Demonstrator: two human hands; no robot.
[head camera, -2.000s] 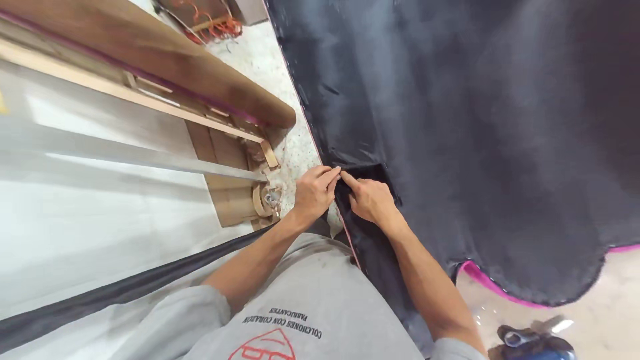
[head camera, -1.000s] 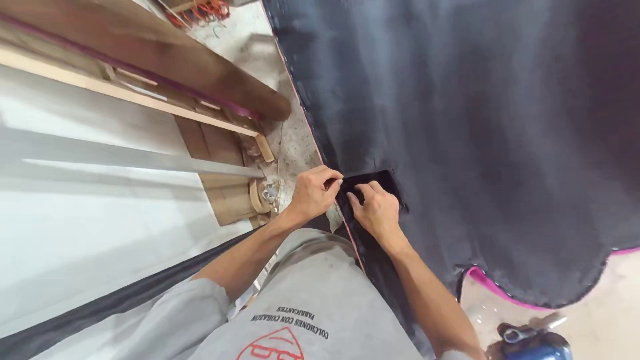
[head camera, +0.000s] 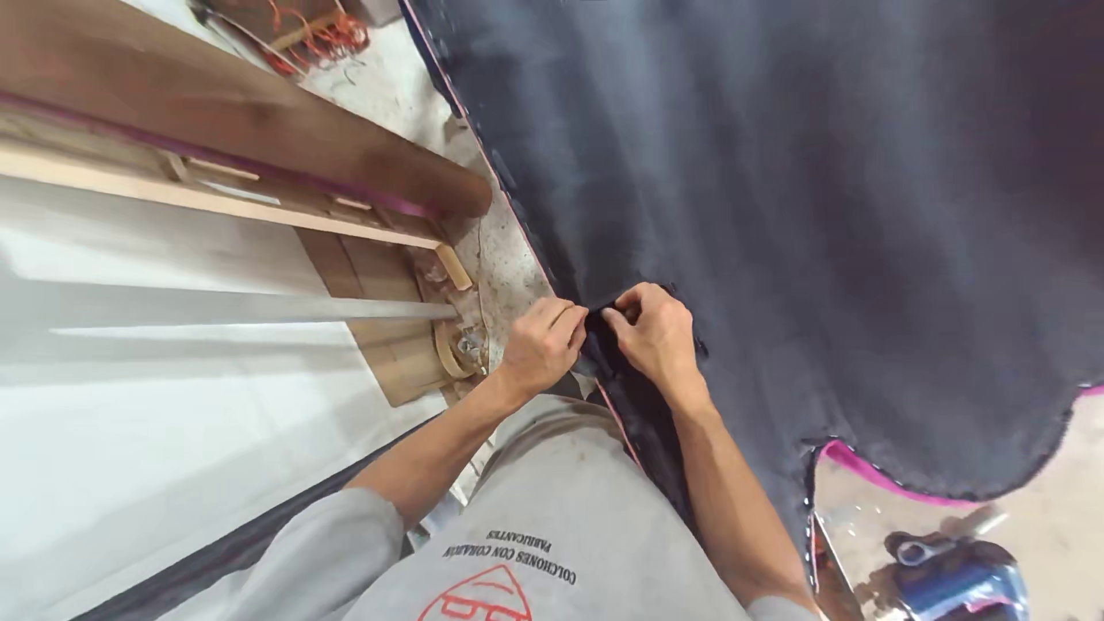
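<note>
Black fabric (head camera: 776, 216) spans the right side, with a row of staples or stitches along its edge and a pink edge at the lower right. At the fabric's left edge, my left hand (head camera: 545, 341) pinches the dark cloth between thumb and fingers. Close to its right, my right hand (head camera: 655, 332) has its thumb and forefinger curled on a fold of the same cloth. A small gap separates the two hands. The fingertips partly hide the fold.
A large brown roll (head camera: 345, 129) and a wooden frame (head camera: 216, 194) lie to the left, above white sheeting (head camera: 172, 466). Orange hose or cord (head camera: 332, 39) is coiled at the top. A blue tool or container (head camera: 966, 586) stands on the floor at the lower right.
Both hands stay at the fabric's edge. The dark opening or flap seen beside my right hand one second ago is now mostly covered by cloth and that hand.
</note>
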